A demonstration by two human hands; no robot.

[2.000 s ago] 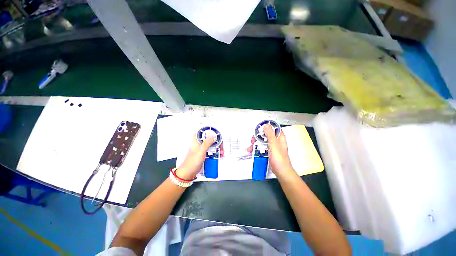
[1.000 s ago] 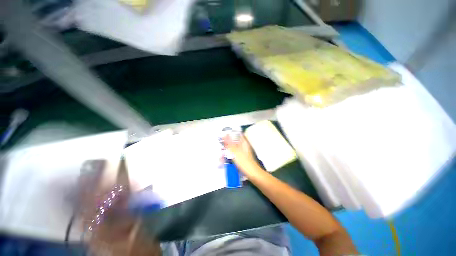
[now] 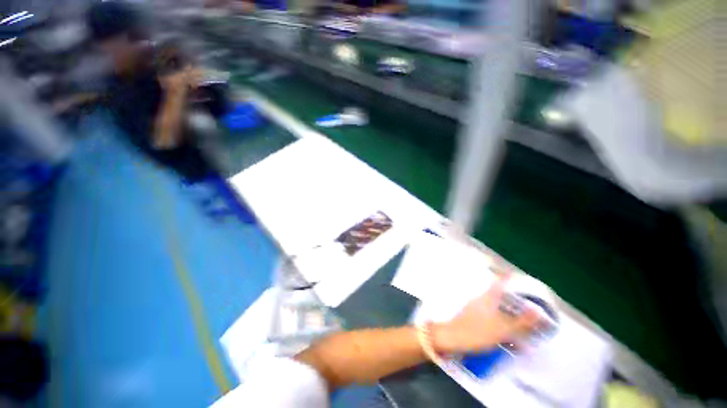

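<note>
My left hand (image 3: 477,320), blurred and with a bracelet at the wrist, reaches in from the bottom. Its fingers lie over a handheld fan unit (image 3: 544,309), and they appear closed on it. The round dark-ringed head shows beyond the fingers. The bright blue battery block (image 3: 483,362) shows below the hand. White record sheets (image 3: 444,272) lie under and around the fan. My right hand is not in view.
A white board (image 3: 296,185) with a dark patterned smartphone (image 3: 367,233) lies left. A pale post (image 3: 488,119) stands beside the green belt (image 3: 414,159), which carries another fan (image 3: 343,119). Hanging sheets (image 3: 685,88) are upper right. A person (image 3: 147,96) is at far left.
The view has swung left, bringing in the blue floor and a person. My left hand is now over the sheets with a fan. My right hand has left the picture.
</note>
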